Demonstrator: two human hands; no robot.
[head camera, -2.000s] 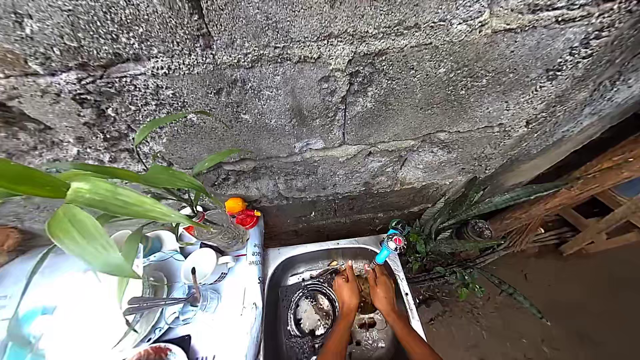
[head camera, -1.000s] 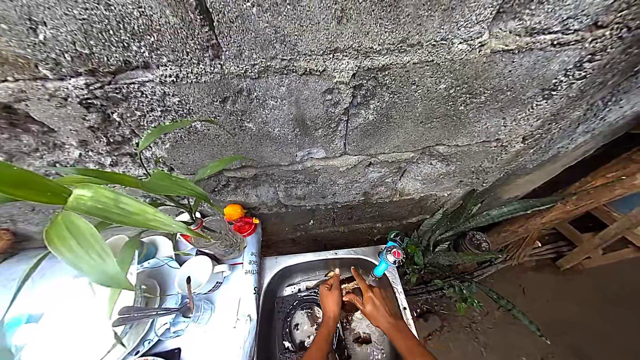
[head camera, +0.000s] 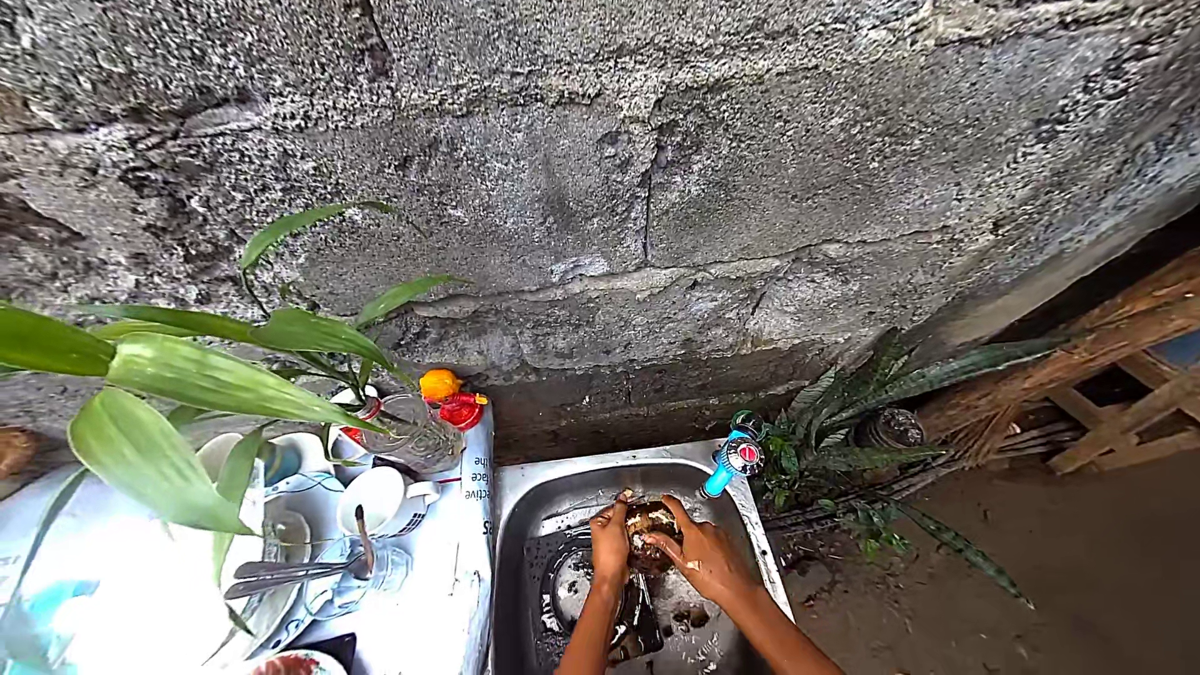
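Note:
Over the stainless steel sink (head camera: 514, 562), my left hand (head camera: 611, 544) and my right hand (head camera: 705, 553) grip a small round brown object (head camera: 650, 534) from both sides. Light patches, perhaps suds, cover parts of it; its exact kind cannot be told. Beneath my left wrist, a dark round pan or lid (head camera: 570, 586) with a pale middle lies in the basin, partly hidden by my arm. Dark residue and whitish suds are spread on the basin floor below my right hand. A blue faucet (head camera: 722, 476) stands at the sink's back right corner, just beyond my right hand.
Left of the sink, a covered counter (head camera: 450, 600) holds a white mug (head camera: 382, 502), spoons (head camera: 291, 574) in a glass, stacked dishes and a glass jar (head camera: 422, 436) beside a leafy plant (head camera: 187, 375). A concrete block wall (head camera: 600, 216) rises behind. Snake plants (head camera: 872, 394) grow at right.
Both hands have come up from the basin floor and closer together, and the brown object now shows between them. The pan or lid still lies at the left of the basin.

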